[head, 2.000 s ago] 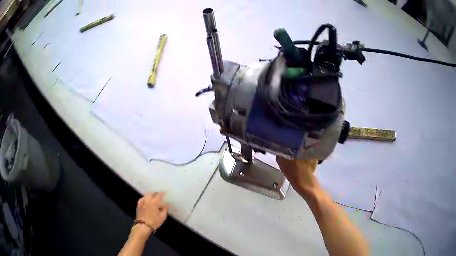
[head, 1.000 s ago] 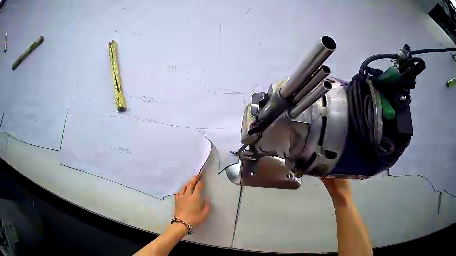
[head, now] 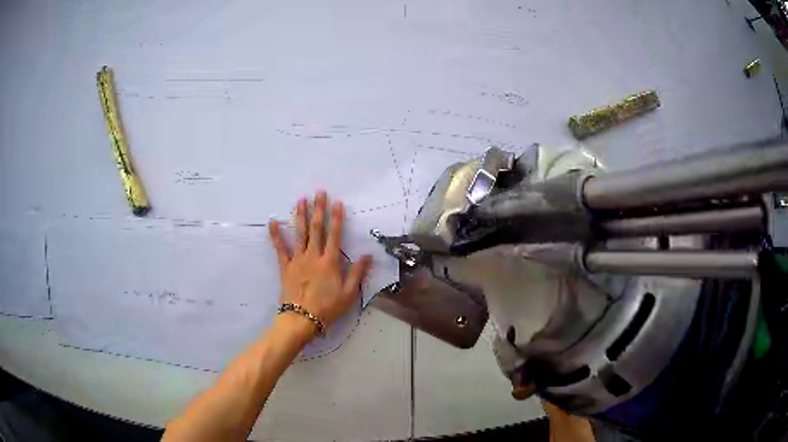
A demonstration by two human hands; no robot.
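Note:
The straight knife cutting machine (head: 553,285) stands at the right, its steel tubes pointing right. Its shiny base plate (head: 436,312) shows below the motor head, at the edge of the paper marker (head: 259,43). My left hand (head: 318,263) lies flat on the marker, fingers spread, just left of the blade guard (head: 397,250). A curved cut edge runs beside and below that hand. My right hand (head: 524,387) is mostly hidden behind the motor head; only a fingertip and part of the forearm show, so its grip cannot be seen.
A long yellowish weight (head: 122,142) lies on the marker at the left. A thicker yellowish weight (head: 614,114) lies behind the machine, and a small one (head: 752,67) at the far right. The pale table edge (head: 112,384) curves along the front.
My left hand has moved from the front cut edge further up onto the marker and spread flat. The machine has turned, its tubes now pointing right, and looks larger and closer. The view has shifted.

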